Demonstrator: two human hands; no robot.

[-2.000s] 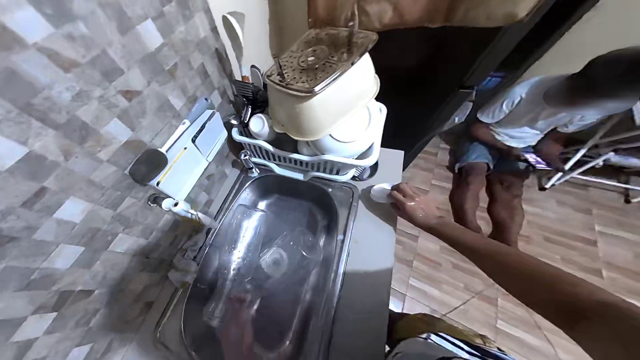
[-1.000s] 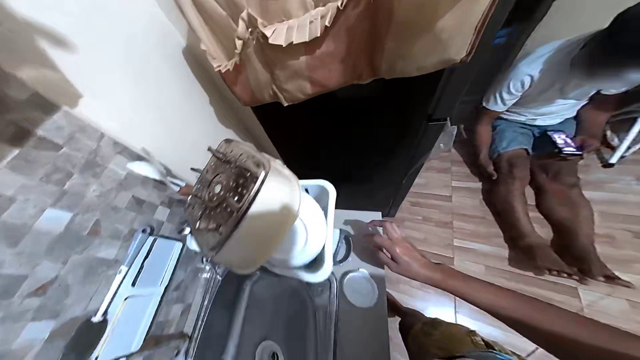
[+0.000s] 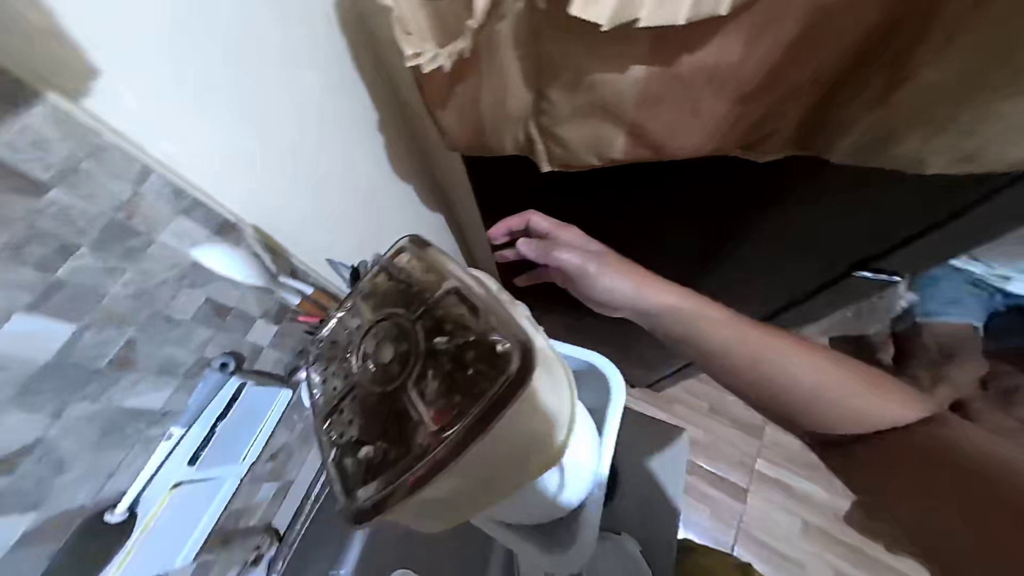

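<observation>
My right hand [image 3: 560, 260] reaches in from the right with bent fingers apart and nothing in them. Its fingertips are near the wall edge beside the dark opening, beyond the dish rack; whether they touch the edge I cannot tell. Below and left of it, a cream plastic container [image 3: 496, 448] with a brown translucent lid [image 3: 416, 376] is stacked over white dishes [image 3: 560, 480] in a white dish rack [image 3: 614, 400]. My left hand is out of the picture.
A metal sink [image 3: 320, 536] lies at the bottom left. White spoon [image 3: 232, 264] and other utensils stand by the tiled wall. A white holder [image 3: 208, 464] hangs there. Brown fabric [image 3: 680, 88] hangs above the dark opening. A seated person is partly visible at right.
My right hand has moved from the counter's edge up past the dish rack to the dark opening. Two seconds ago it was at a white object on the counter. The view has shifted strongly.
</observation>
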